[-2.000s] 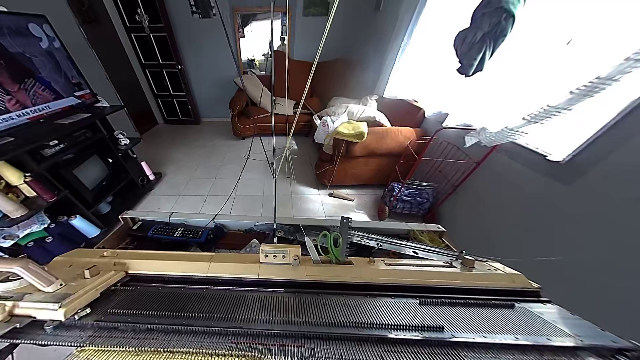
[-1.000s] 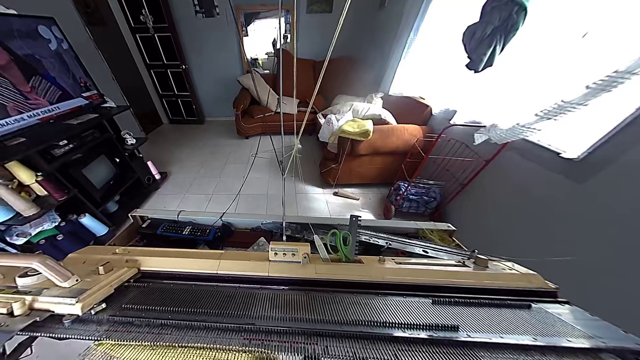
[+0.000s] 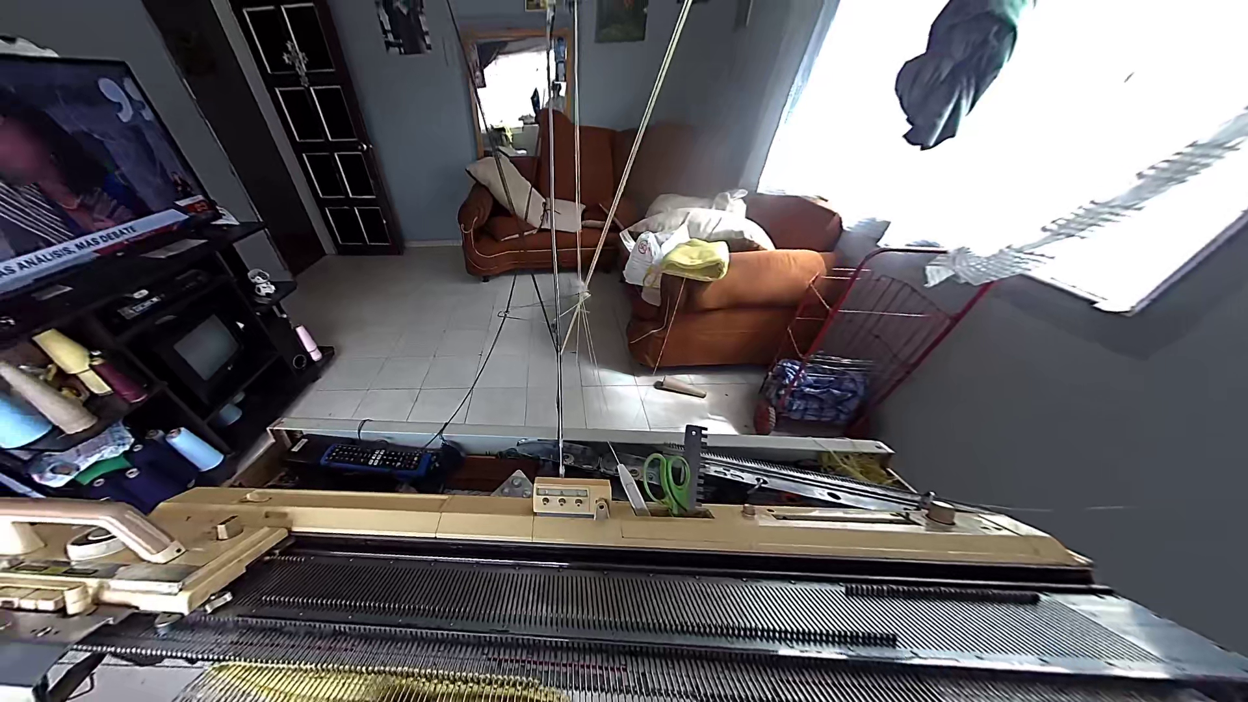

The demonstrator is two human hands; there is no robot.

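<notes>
Neither of my hands shows in the head view. A knitting machine with a cream case (image 3: 370,521) spans the lower part of the view, with its long needle bed (image 3: 546,600) in front. The carriage with its handle (image 3: 107,522) sits at the left end. Yellow knitting (image 3: 380,682) hangs among the needles at the bottom edge. A row counter (image 3: 571,496) stands at the middle of the case. Right of it, green-handled scissors (image 3: 670,482) and a dark toothed comb (image 3: 694,463) stand upright in a slot. Yarn strands (image 3: 624,166) run down from above.
A remote control (image 3: 378,458) lies in the tray behind the machine. Yarn cones (image 3: 193,448) fill the shelf at left, below a television (image 3: 93,175). Farther back are an orange sofa (image 3: 741,292), a red cart (image 3: 921,361) and a cone lying on the floor (image 3: 680,388).
</notes>
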